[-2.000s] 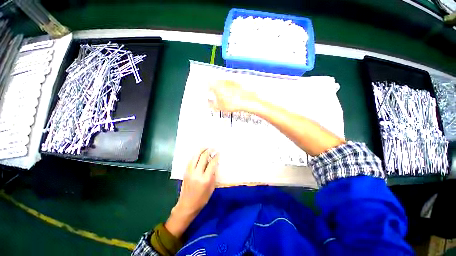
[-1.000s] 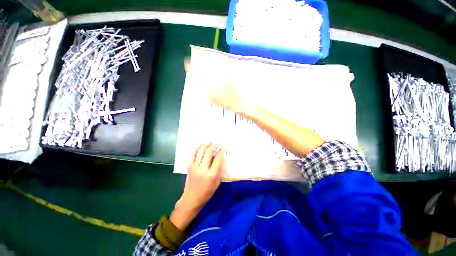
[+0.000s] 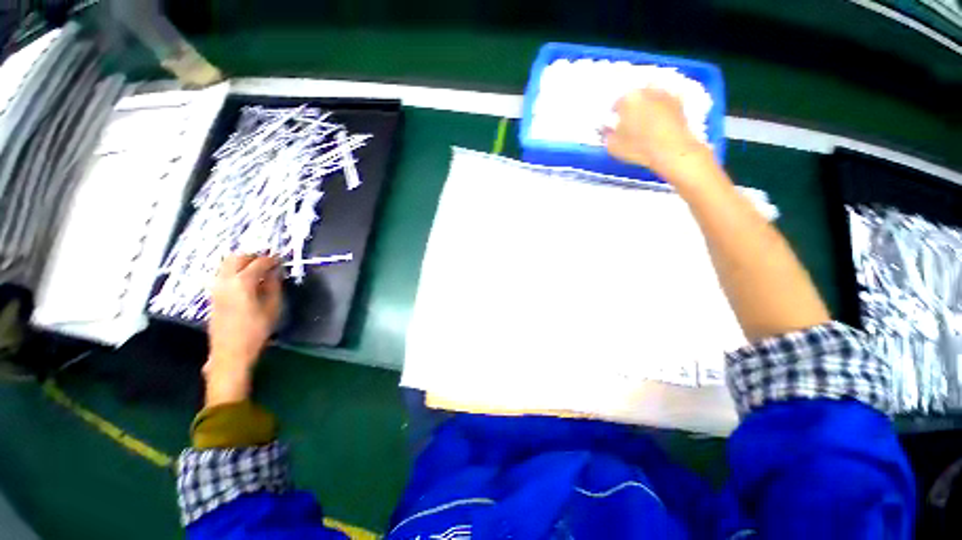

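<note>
My left hand (image 3: 248, 301) is at the near part of the left black tray (image 3: 359, 237), its fingers on the heap of thin silver-white rods (image 3: 258, 185). Whether it grips a rod is hidden. My right hand (image 3: 652, 127) is over the blue bin (image 3: 624, 160), its fingertips at the small white plastic parts (image 3: 570, 97). Whether it holds a part does not show. The white sheet (image 3: 559, 274) lies in front of me, with faint dark marks near its lower right edge and a tan board edge (image 3: 496, 406) under it.
The right black tray (image 3: 857, 174) with rods (image 3: 912, 295) is cut off by the right edge. White sheets with dark marks (image 3: 121, 222) lie left of the left tray, beside a grey-white stack (image 3: 47, 158) at the far left. The bench top is green.
My left hand has moved from the sheet's lower left to the rods in the left tray. My right hand has moved from the sheet up to the blue bin. The view has shifted.
</note>
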